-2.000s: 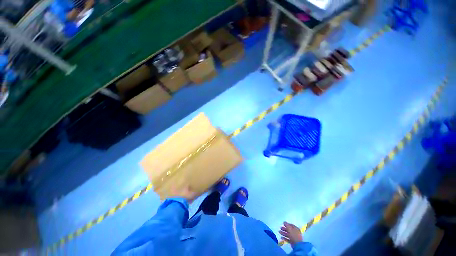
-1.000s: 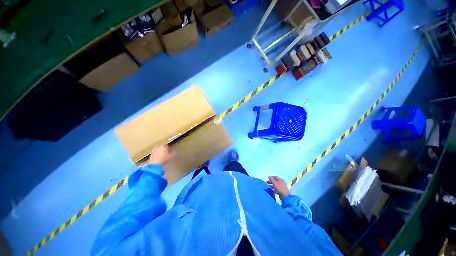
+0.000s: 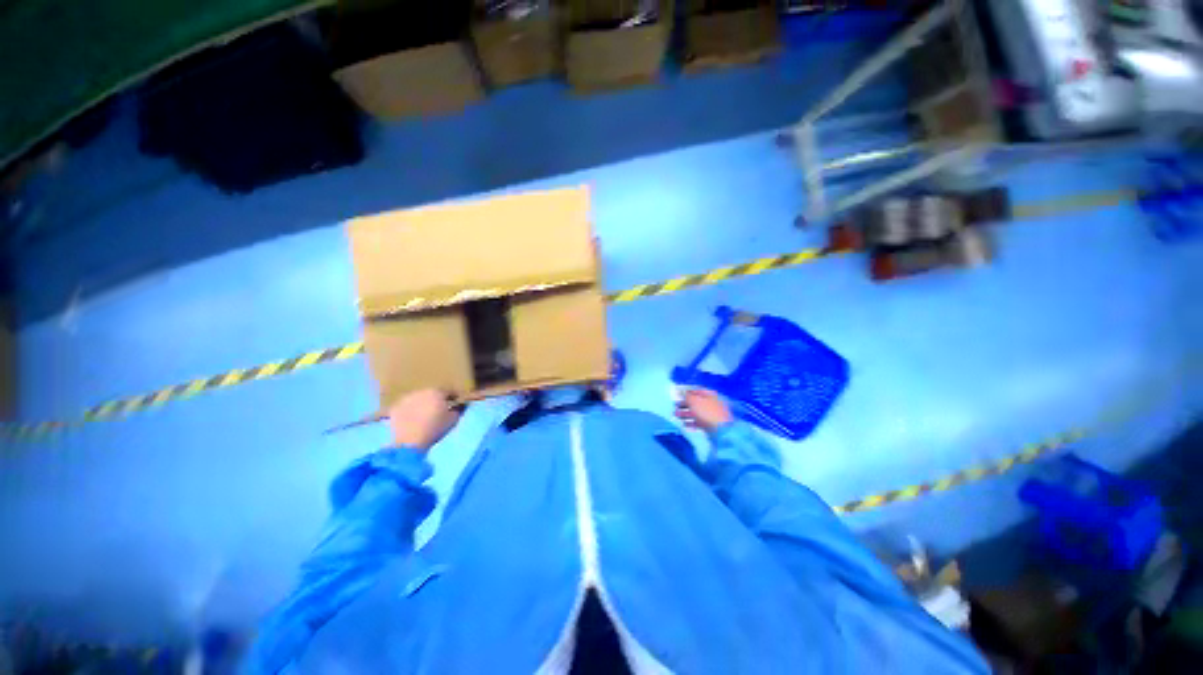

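Note:
A tan carton (image 3: 475,251) stands on the blue floor in front of me. Its far top flap lies flat, with shiny torn tape along the edge. Its near top flap is folded back towards me, and a dark gap shows between two inner flaps. My left hand (image 3: 424,418) is closed on the near flap at the carton's near left corner. My right hand (image 3: 703,409) is right of the carton, in front of the blue stool's near edge. It is small and blurred, and I cannot tell whether it holds anything.
A blue plastic stool (image 3: 792,380) is right of the carton. Banded blocks (image 3: 924,231) lie on the floor beside a metal rack (image 3: 884,165). Open cartons (image 3: 617,53) and a black stack (image 3: 251,112) stand along the far bench. Another blue stool (image 3: 1092,512) is at lower right.
The carton's taped top has been opened and its near flap swung towards me. My left hand has moved with the flap to the near edge. The view has turned.

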